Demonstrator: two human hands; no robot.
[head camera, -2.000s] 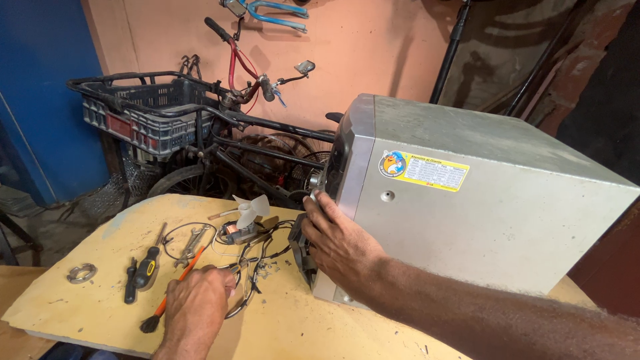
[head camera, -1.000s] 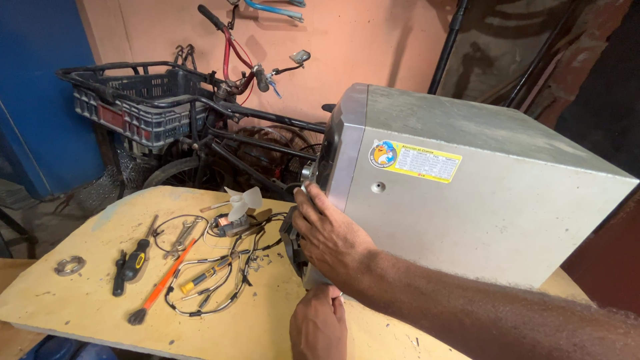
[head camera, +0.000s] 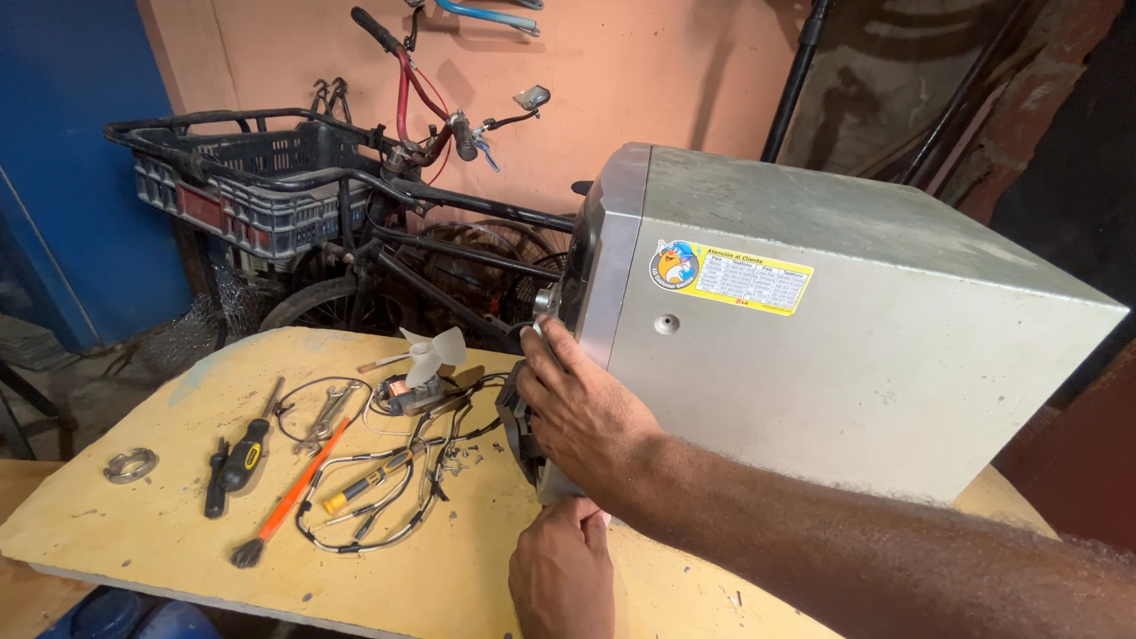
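A grey LG metal-cased appliance (head camera: 852, 382) stands on the yellow tabletop, its front panel turned to the left. My right hand (head camera: 581, 408) rests on that front, fingertips beside a round metal part (head camera: 545, 302); whether it grips anything is hidden. Low at the front bottom corner, my left hand (head camera: 564, 559) has its fingers bent, their tips touching the lower edge; what they hold cannot be seen. Left of the hands lie a small motor (head camera: 413, 390) with a white fan blade (head camera: 435, 353), cable loops (head camera: 355, 548) and small screws (head camera: 457, 457).
On the yellow table (head camera: 177, 550) lie a black screwdriver (head camera: 247, 457), an orange-handled brush (head camera: 293, 497), wrenches (head camera: 328, 417), a yellow-and-grey screwdriver (head camera: 368, 484) and a metal ring (head camera: 130, 465). A bicycle (head camera: 461, 204) with a plastic crate (head camera: 248, 209) stands behind the table.
My left hand has moved right, from the cables and tools to the appliance's lower front corner. My right hand has stayed at the front panel.
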